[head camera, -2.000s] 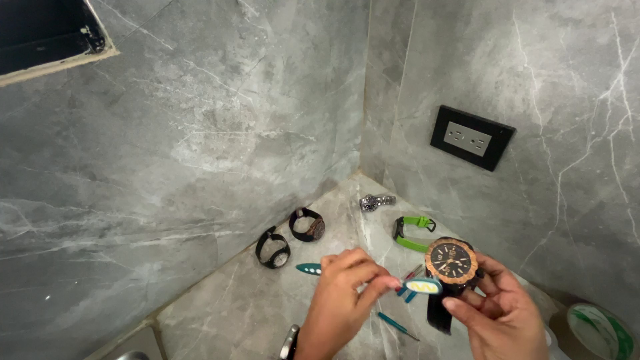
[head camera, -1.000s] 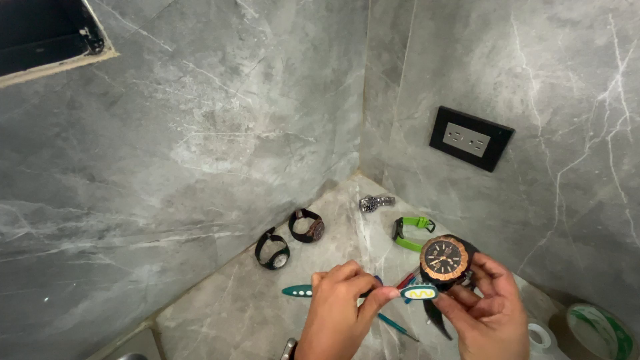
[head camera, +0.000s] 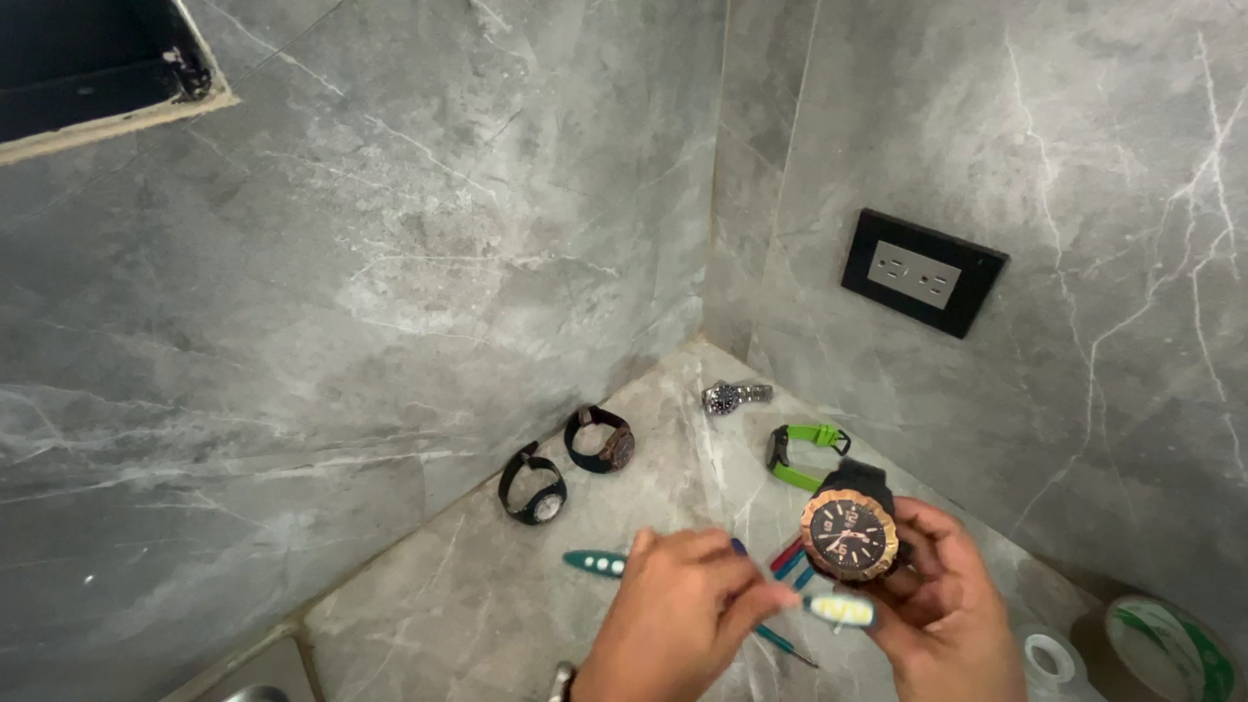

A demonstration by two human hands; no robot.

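Note:
My right hand [head camera: 951, 604] holds a large wristwatch [head camera: 849, 534] with a black strap and a copper-coloured bezel, its dial facing up. My left hand [head camera: 682, 614] grips a toothbrush by its teal handle [head camera: 593, 563]; the brush head [head camera: 840, 611], with white and yellow bristles, lies at the lower edge of the watch, near my right thumb. Whether the bristles touch the watch cannot be told. Beneath the hands lie a thin teal-handled screwdriver [head camera: 780, 642] and red and blue slim tools [head camera: 788, 558], partly hidden.
On the grey marble-look counter [head camera: 439, 595] lie two black-strapped watches [head camera: 532, 487] [head camera: 601, 444], a metal-bracelet watch [head camera: 733, 397] and a green-strapped watch [head camera: 807, 453]. A tape roll [head camera: 1160, 648] and a white ring-shaped item [head camera: 1051, 658] are at lower right. A wall outlet [head camera: 916, 273] sits above.
The brush in my left hand has shifted a little against the watch's lower side. The watch has tilted in my right hand, with its upper strap now standing out above the case.

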